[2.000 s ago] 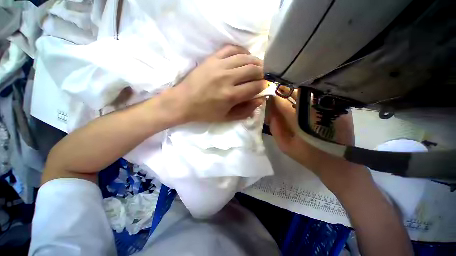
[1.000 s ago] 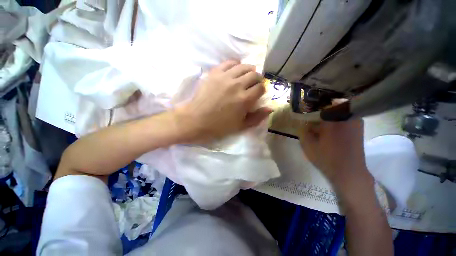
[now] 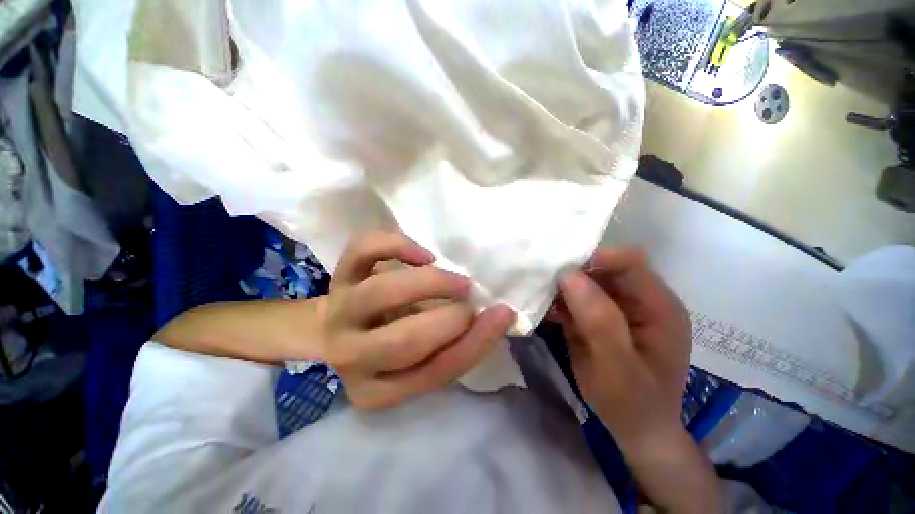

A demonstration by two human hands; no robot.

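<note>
A large off-white garment piece (image 3: 472, 211) hangs from the table's edge towards my lap. My left hand (image 3: 411, 319) grips its lower part, thumb near a pointed corner. My right hand (image 3: 627, 336) pinches the garment's right edge beside that corner, fingertips close to the left thumb. A stitched seam runs down the right side of the cloth. A small white flap hangs below my left hand. The needle plate (image 3: 714, 85) of the sewing machine shows at the upper right, away from both hands.
The sewing machine's dark parts (image 3: 843, 35) are at the top right. A printed measuring strip (image 3: 773, 356) runs along the table front. A white curved piece (image 3: 888, 311) lies at the right edge. Blue crates with white scraps (image 3: 291, 276) are below. More cloth hangs at far left.
Both hands have moved down from the machine towards my lap, bringing the garment with them. My right hand now holds the cloth edge. The view has shifted and shows the needle plate uncovered.
</note>
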